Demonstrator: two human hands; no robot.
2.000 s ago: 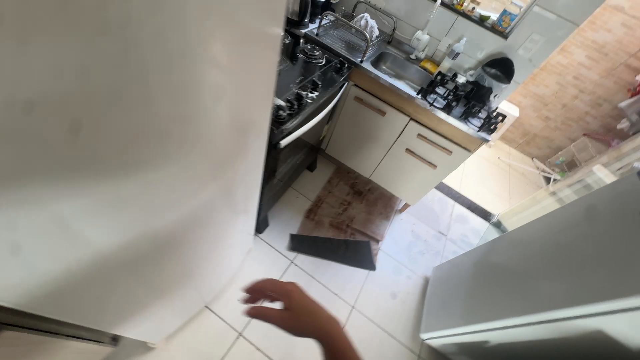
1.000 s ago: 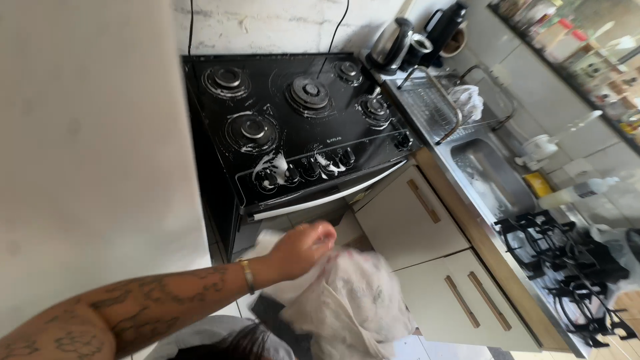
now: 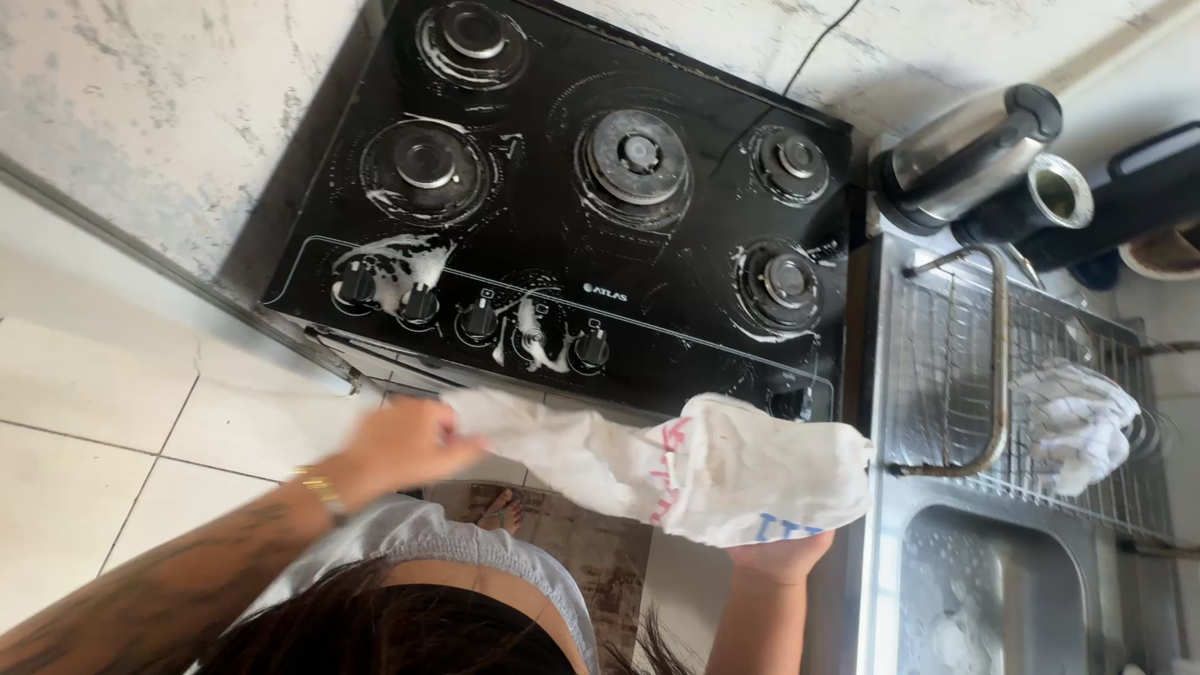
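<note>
A whitish cloth (image 3: 600, 459) with red and blue markings is stretched between my two hands, in front of a black gas cooktop (image 3: 694, 272). My left hand (image 3: 408, 450) grips its left end, slightly blurred. Under the right end is my right hand (image 3: 783, 553), its fingers mostly hidden by the fabric. White foam lies around the control knobs (image 3: 478, 321), and wet soapy streaks ring the burners (image 3: 640, 155). The burners have no grates over them.
To the right stand a wire dish rack (image 3: 998, 375) with a crumpled cloth (image 3: 1078, 427) and a steel sink (image 3: 994, 591). An electric kettle (image 3: 975, 155) and a dark cup (image 3: 1055, 197) are behind the rack. A brown rug (image 3: 600, 562) lies on the floor.
The view has moved to over the cooktop. One second ago the cloth hung bunched from one hand; now it is spread sideways between both hands.
</note>
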